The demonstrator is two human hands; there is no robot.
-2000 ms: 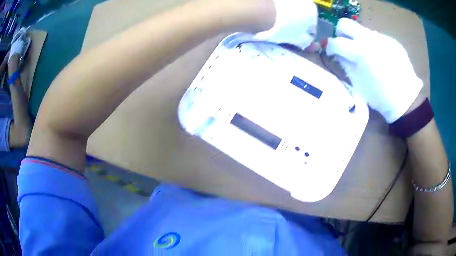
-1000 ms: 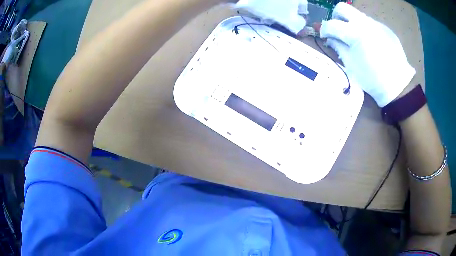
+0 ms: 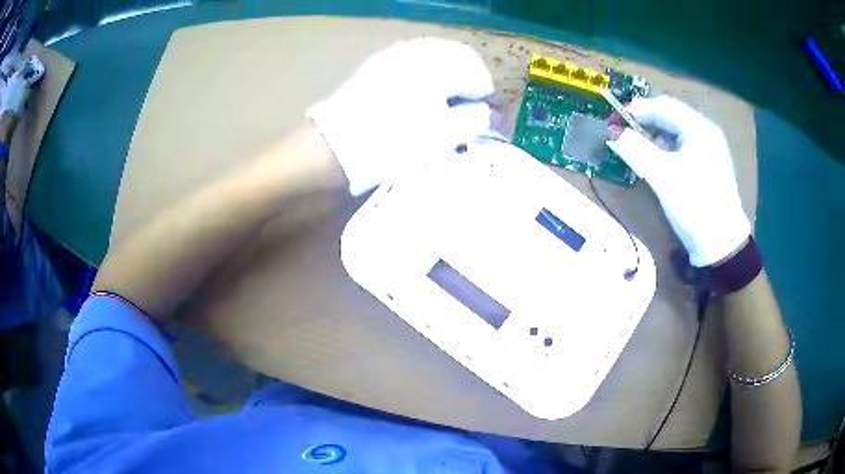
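The white router shell (image 3: pixel 500 278) lies open in front of me. The green circuit board (image 3: pixel 547 125) lies beyond its far edge, with a yellow port row (image 3: pixel 570 72) and a silver-grey shield (image 3: pixel 586 139). A thin dark antenna cable (image 3: pixel 611 205) runs from the shell's right side to the board's near edge. My gloved left hand (image 3: pixel 489 118) is at the shell's far left edge, left of the board, by another dark cable; its grip is unclear. My gloved right hand (image 3: pixel 619 131) holds a narrow pale stick (image 3: pixel 619 106) over the board's right part.
Tan cardboard (image 3: pixel 250 102) lies under the work, with dark specks along its far edge. A blue object (image 3: pixel 824 65) lies on the green surface at the far right. A dark cord (image 3: pixel 681 380) hangs from my right wrist strap. Another person's gloved hand (image 3: pixel 17 88) is at far left.
The view has shifted, so the whole board shows. My left hand has moved left, away from the board's near edge. The pale stick now shows in my right hand, which is over the board's right side.
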